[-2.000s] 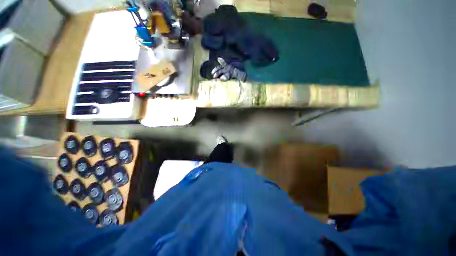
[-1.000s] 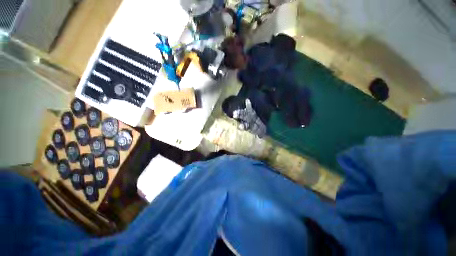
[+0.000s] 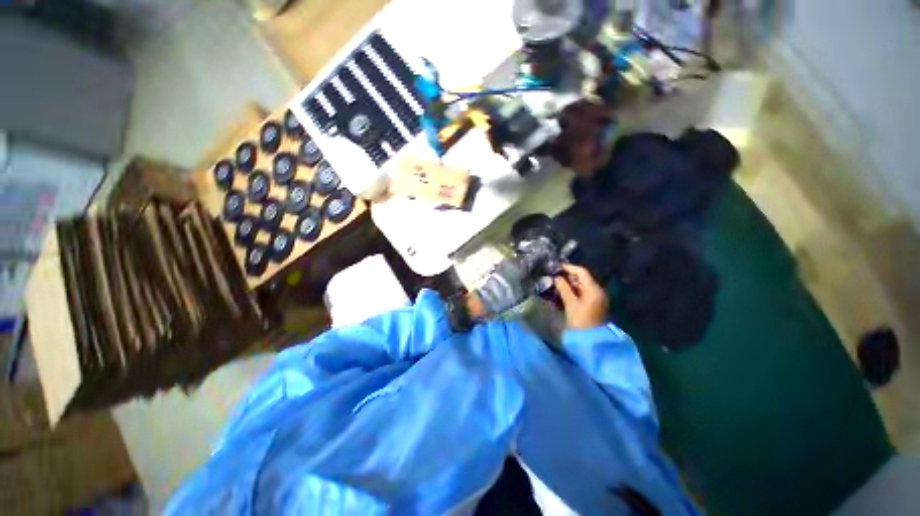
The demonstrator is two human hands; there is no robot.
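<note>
My left hand (image 3: 507, 283) wears a grey-black knit glove, with bare skin at the wrist. It is in front of the dark cloth heap (image 3: 646, 217) at the bench's near edge. My right hand (image 3: 585, 299) is bare, just right of it. Its thumb and fingers pinch dark grey material at the gloved fingertips, which looks like glove knit. The small gap between the hands is blurred. I cannot tell whether the left fingers hold anything.
The bench fixture (image 3: 525, 126), small cardboard piece (image 3: 434, 183) and white small-parts tray (image 3: 368, 101) are ahead left. Round assemblies (image 3: 270, 212) stand on a brown board. A carton of dividers (image 3: 151, 287) is at left. A green mat (image 3: 767, 373) lies right.
Both hands have come into view and meet at the bench edge. The grey glove that lay on the cloth no longer shows there. The view has turned and moved nearer the bench.
</note>
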